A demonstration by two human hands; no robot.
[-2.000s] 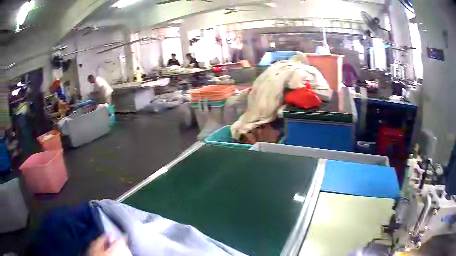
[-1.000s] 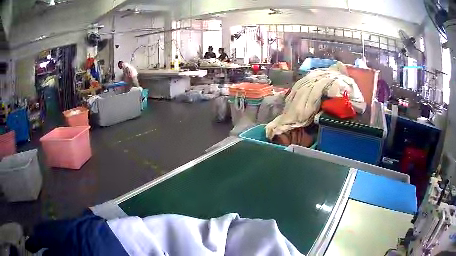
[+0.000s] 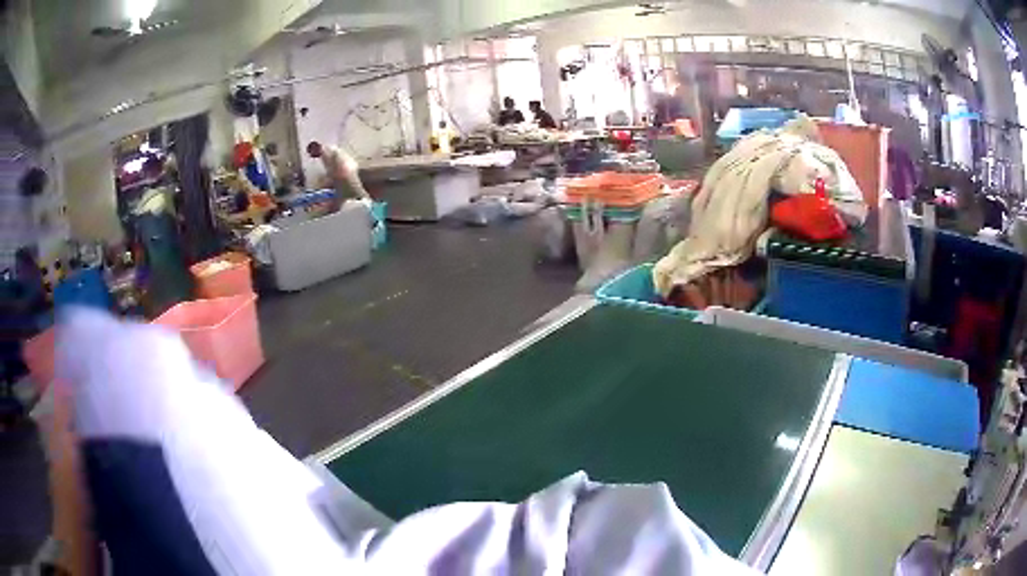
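Note:
A large pale grey-white cloth (image 3: pixel 225 473) with a navy part (image 3: pixel 141 506) fills the lower left and runs along the bottom edge. Its left end is raised to a blurred peak, and its lower right part lies in folds over the near edge of the green-topped table (image 3: pixel 608 405). No hand of mine can be made out. A blurred orange-brown strip (image 3: pixel 68 495) shows beside the cloth at the far left; I cannot tell if it is an arm or a bin. The sewing machine (image 3: pixel 997 484) is cut off at the right edge.
A pale panel (image 3: pixel 890 484) and a blue panel (image 3: pixel 912 402) adjoin the green top. Behind stand a teal bin (image 3: pixel 631 284) and a blue-sided table (image 3: pixel 839 298) with cream cloth (image 3: pixel 743 203) and a red bundle (image 3: pixel 809 217). Pink bins (image 3: pixel 214 338) stand left; a person (image 3: pixel 338 171) is beyond.
The cloth's left end has risen from low at the bottom left to a high peak. The view has turned left, so the room shifts right. The hand seen earliest at bottom left no longer shows.

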